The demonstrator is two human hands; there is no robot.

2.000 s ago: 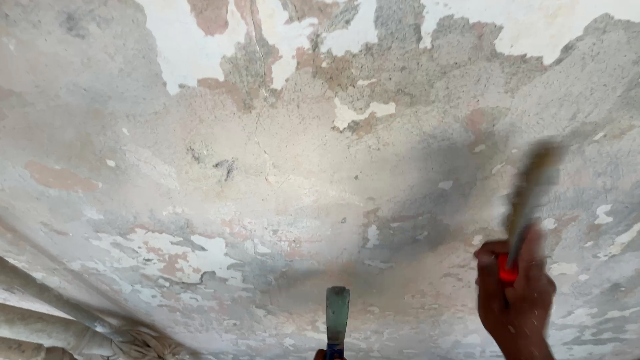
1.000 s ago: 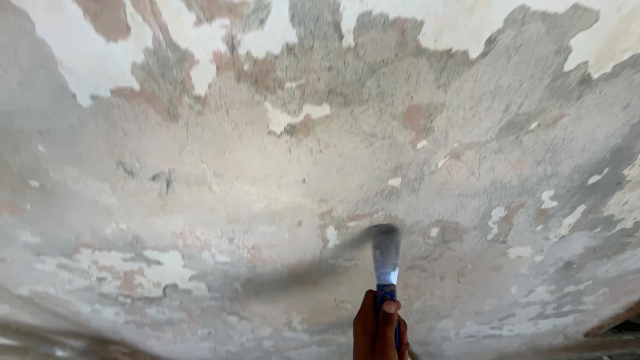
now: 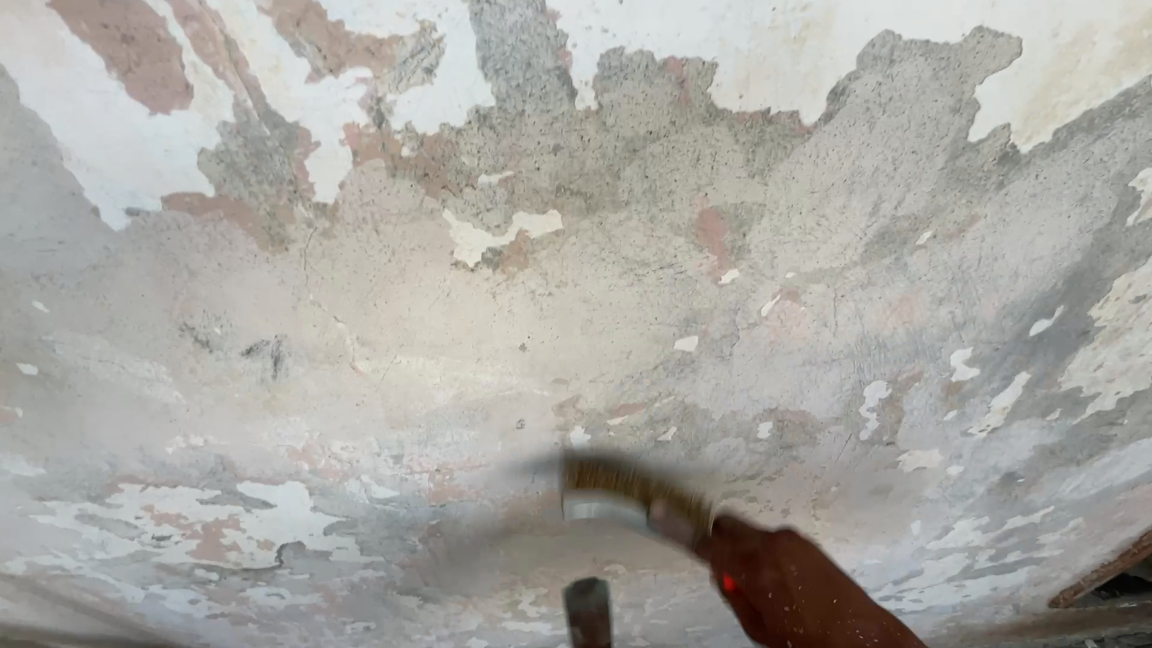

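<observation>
My right hand (image 3: 783, 576) is closed on a wire brush (image 3: 639, 490) with brownish bristles and a bit of red at the grip. The brush is blurred and lies against or close to the old plaster surface (image 3: 540, 315); whether it touches cannot be told. Lower, at the bottom edge, the metal blade of a scraper (image 3: 588, 612) points up. Its handle and my left hand are out of the picture.
Peeling white paint (image 3: 765, 54) spans the top of the plaster, with grey and reddish patches below it. More flaking paint (image 3: 243, 522) is at the lower left. A broken edge beside a dark gap (image 3: 1120, 585) shows at the lower right.
My right hand with the wire brush, out of view one second ago, is back in view near the middle. The scraper has dropped to the bottom edge, and the hand on it has left the view.
</observation>
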